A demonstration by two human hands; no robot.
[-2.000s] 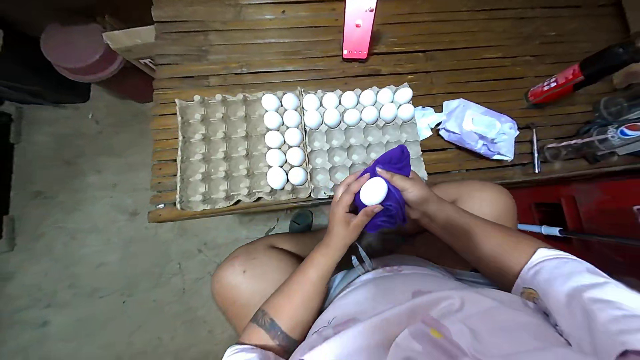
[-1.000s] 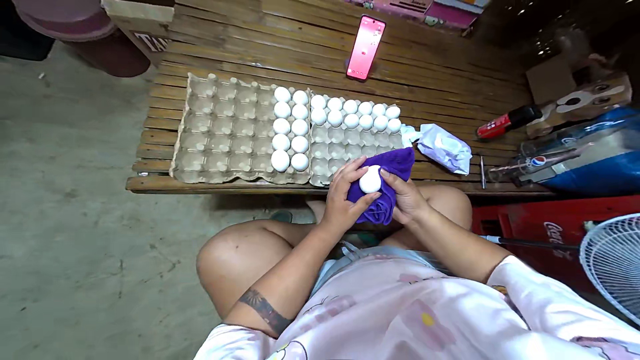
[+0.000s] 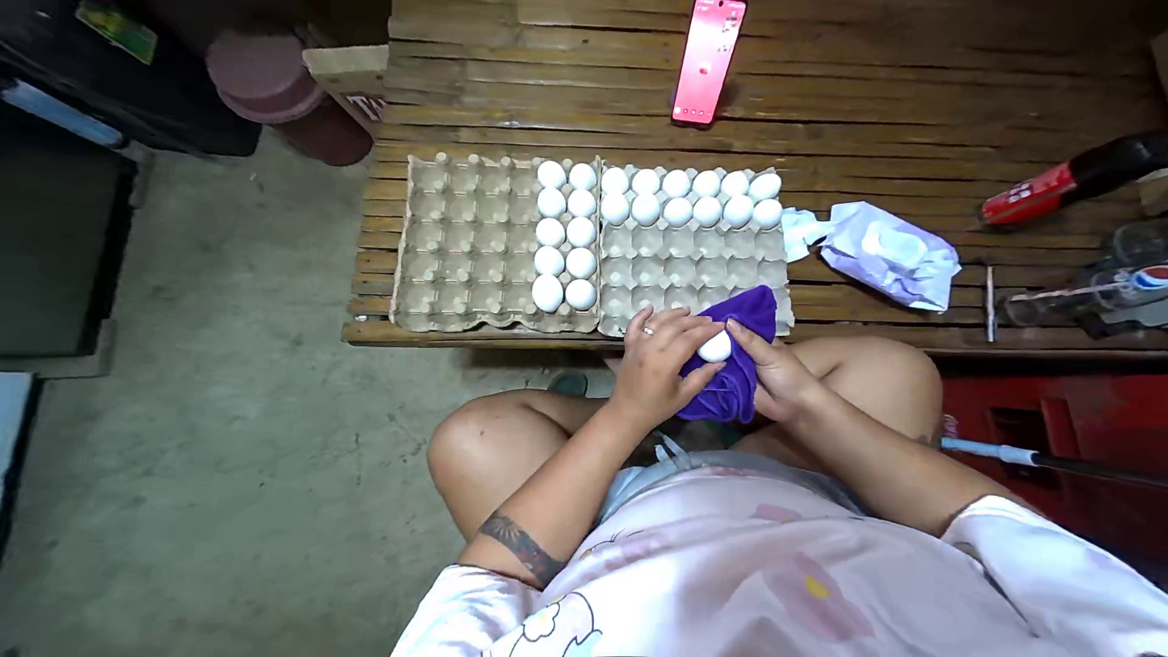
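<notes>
A white egg (image 3: 714, 347) rests in a purple cloth (image 3: 730, 392) above my lap, between both hands. My left hand (image 3: 659, 365) has its fingers over the cloth and the egg's left side. My right hand (image 3: 776, 370) grips the cloth from the right, its thumb beside the egg. Beyond them, near the table's front edge, two cardboard egg trays stand side by side. The left tray (image 3: 456, 246) holds white eggs (image 3: 580, 232) in its two right columns. In the right tray (image 3: 693, 274), eggs (image 3: 677, 212) fill the two far rows; the cloth and my fingers hide part of its near edge.
On the slatted bamboo table (image 3: 566, 91) lie a lit phone (image 3: 709, 64), a pack of wipes (image 3: 890, 255), a cola bottle (image 3: 1031, 196) and a thin metal rod (image 3: 990, 304). Glass bottles (image 3: 1049, 306) are at the right. A lidded bin (image 3: 274, 87) stands left of the table.
The egg has stayed in the cloth between my hands, and my left fingers have spread and shifted over the cloth. The trays look unchanged. The view has shifted.
</notes>
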